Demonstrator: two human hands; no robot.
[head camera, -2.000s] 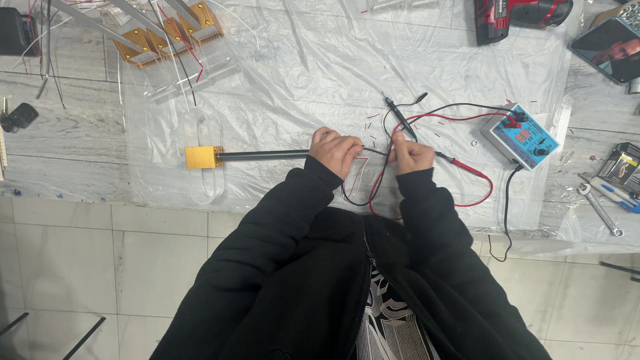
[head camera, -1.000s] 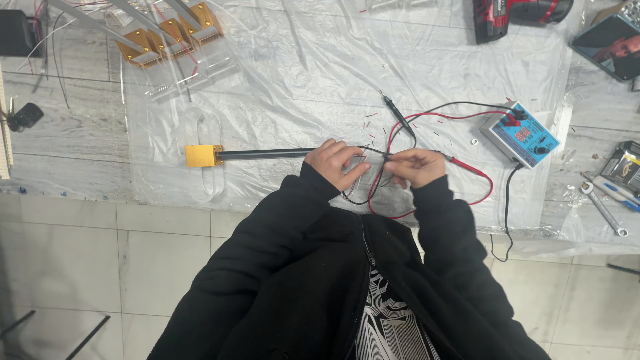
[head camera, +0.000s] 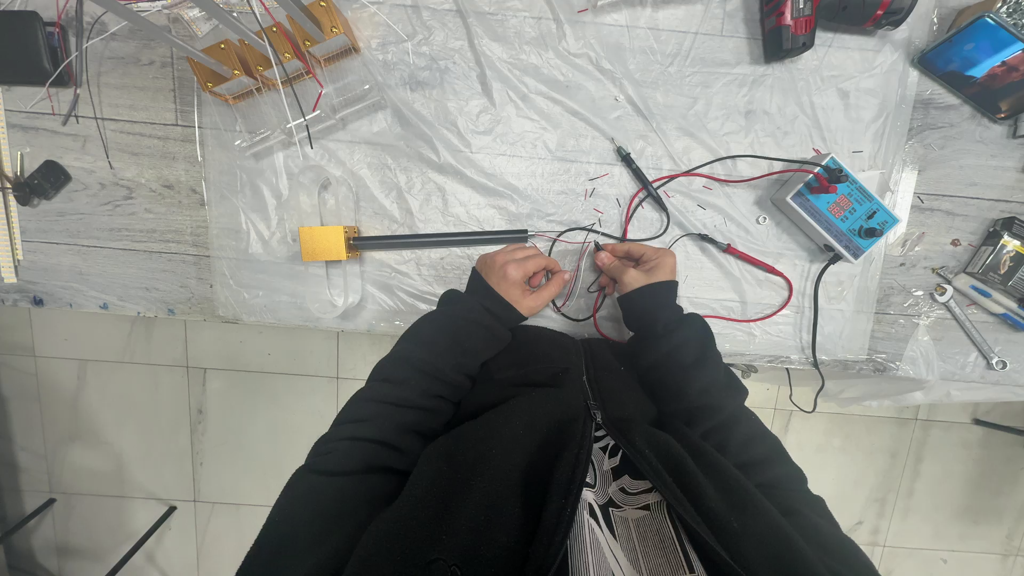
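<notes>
My left hand (head camera: 524, 278) is curled at the right end of a black bar (head camera: 440, 239) that has a gold metal block (head camera: 324, 243) on its left end. Thin wires (head camera: 582, 260) run from the bar between my hands; whether the left fingers pinch one cannot be told. My right hand (head camera: 636, 268) pinches a small black clip (head camera: 598, 247) by the wire ends. A black test probe (head camera: 638, 172) lies above it, its lead looping beneath. A red probe (head camera: 740, 256) rests to the right. Both leads reach a blue-faced tester with a digital display (head camera: 842, 210).
Plastic sheeting (head camera: 480, 104) covers the table. Gold heat-sink blocks (head camera: 276, 60) with bars stand at the upper left. A red and black power tool (head camera: 788, 28), a phone (head camera: 980, 64) and a combination wrench (head camera: 970, 328) lie to the right. Keys (head camera: 44, 182) are at the far left.
My right hand has moved slightly away from my left, and the two are now apart. The black probe, near my right hand in the first frame, lies on the sheeting.
</notes>
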